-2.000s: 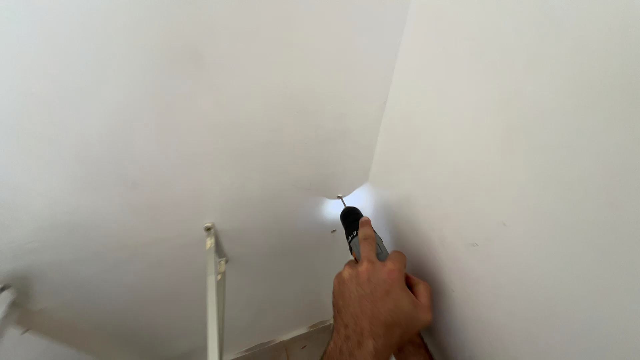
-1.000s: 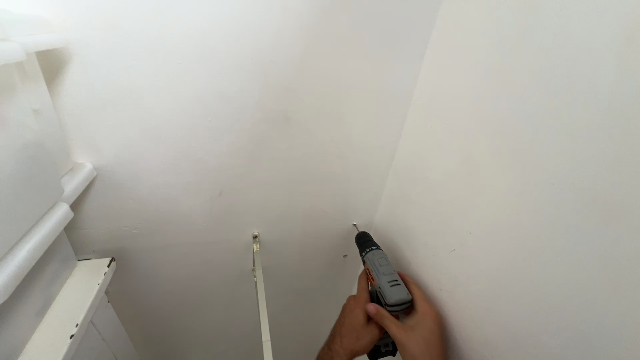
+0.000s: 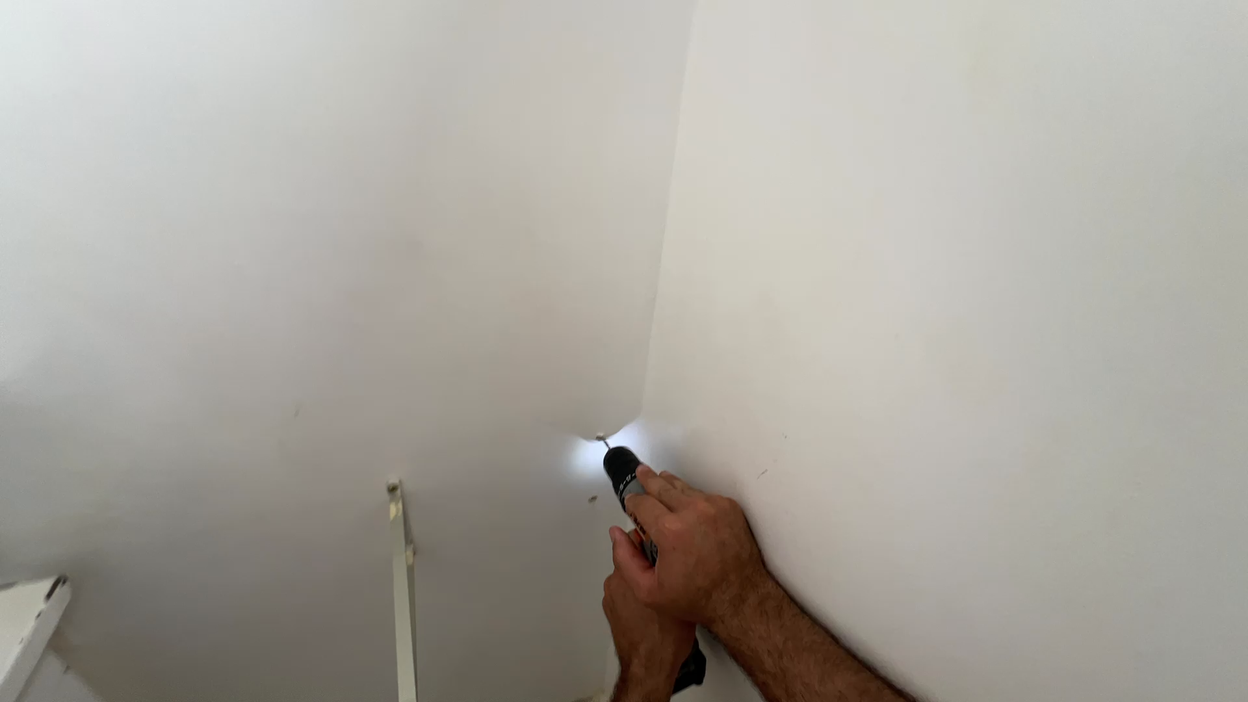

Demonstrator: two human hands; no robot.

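A cordless drill driver [image 3: 621,472] with a black chuck points up at the white wall [image 3: 468,292] near the corner. Its thin bit meets a small fitting [image 3: 601,437] on the wall, and the drill's light makes a bright patch there. Around the drill's body and handle is my left hand [image 3: 639,609], lower down. My right hand [image 3: 697,546] lies over the top and side of the drill, fingers toward the chuck. Most of the drill's body is hidden by both hands; part of its black base shows below them.
Left of the drill, a narrow white metal bracket [image 3: 404,604] stands against the wall. A small dark hole or mark [image 3: 592,499] is just below the bit. The adjoining wall [image 3: 975,341] rises close on the right. A chipped white board edge [image 3: 39,624] is at the lower left.
The drill's light is on now and was off one second ago. My right hand has moved forward over the drill's body, toward the chuck. The view has shifted.
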